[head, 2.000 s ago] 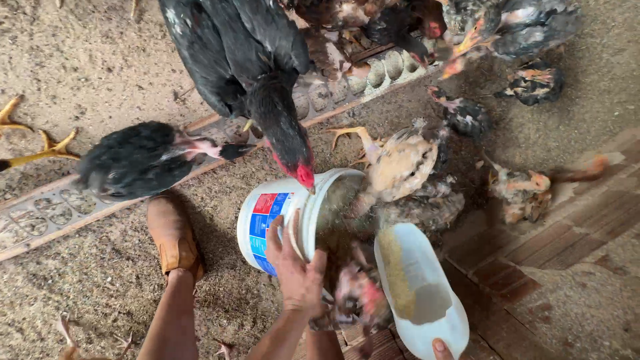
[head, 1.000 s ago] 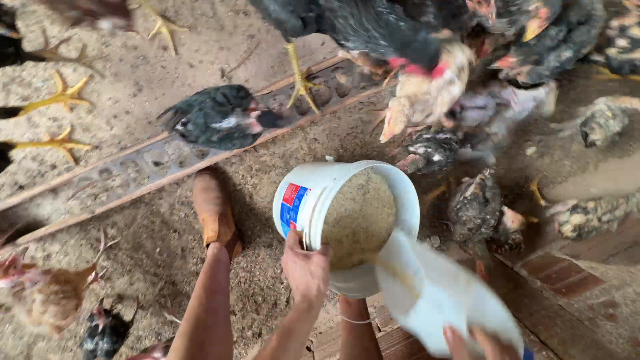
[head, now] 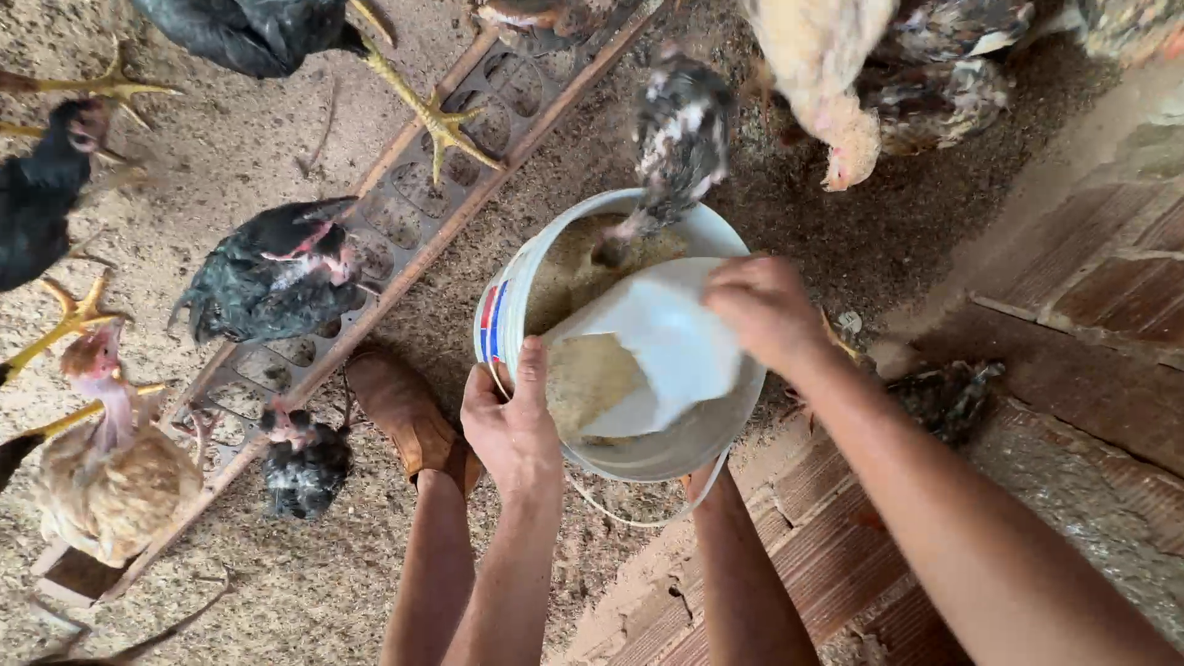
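Note:
A white plastic bucket (head: 671, 458) with ground feed (head: 573, 273) inside stands tilted between my feet, its thin handle hanging down. My left hand (head: 513, 416) grips the bucket's left rim, thumb on top. With my right hand (head: 763, 310) I hold a white plastic scoop (head: 689, 342) by its back end; it lies inside the bucket mouth with some feed in its front. The fingers are partly blurred. A black and white chick (head: 683, 139) leans over the far rim, its head down in the feed.
A long wooden feeder (head: 407, 268) with round openings crosses the ground at left. Black chickens (head: 277, 273) and a tan bare-necked one (head: 120, 481) stand around it. A pale chicken (head: 823, 83) pecks at upper right. A brick edge (head: 814, 546) runs along the lower right.
The scoop, outside the bucket at its right a second ago, is now inside the mouth. The black and white chick has come to the rim. Several birds have shifted.

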